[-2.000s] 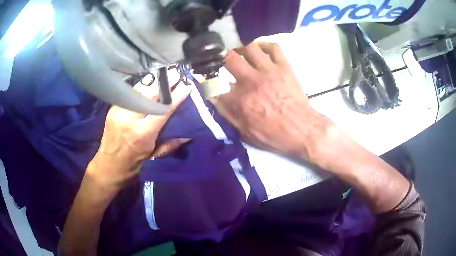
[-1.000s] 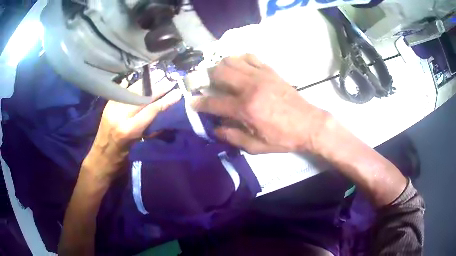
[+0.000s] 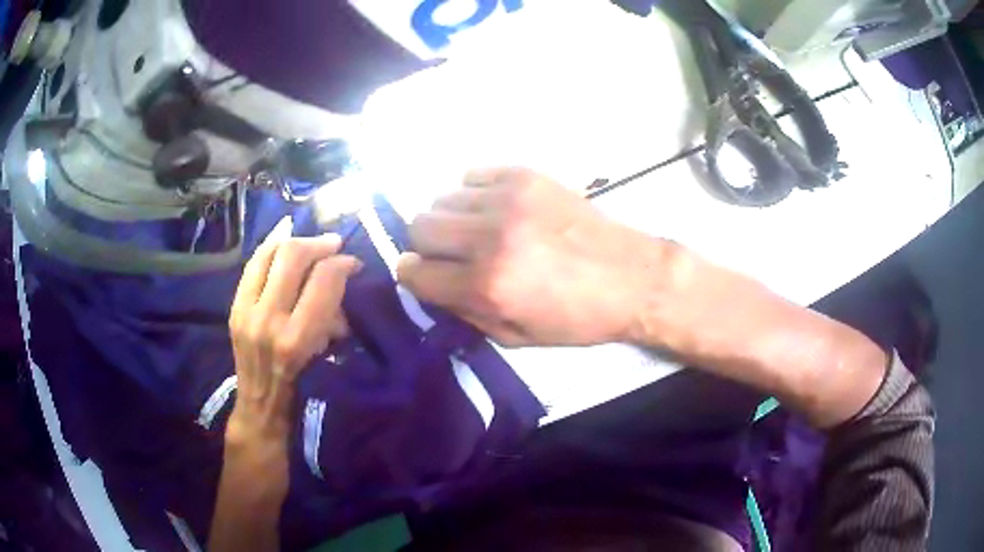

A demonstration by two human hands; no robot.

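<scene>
A dark purple garment with narrow white strips lies at the machine's needle area and hangs over the front table edge. My left hand is left of the long strip, fingers bent and fingertips at a fold of the cloth; its grip is partly hidden. My right hand is right of the strip, with curled fingers closed at the cloth's edge. A small cream block sits beside the foot area. Glare hides the needle and foot.
The sewing machine head and its curved grey guard fill the upper left. Dark-handled scissors lie on the white table at the upper right. Purple cloth with a white edge spreads at the left. A grey wall is at the far right.
The view has shifted, and the machine head appears further left. My left hand has come back from under the guard, its fingers now visible. My right hand has drawn back from the cream block.
</scene>
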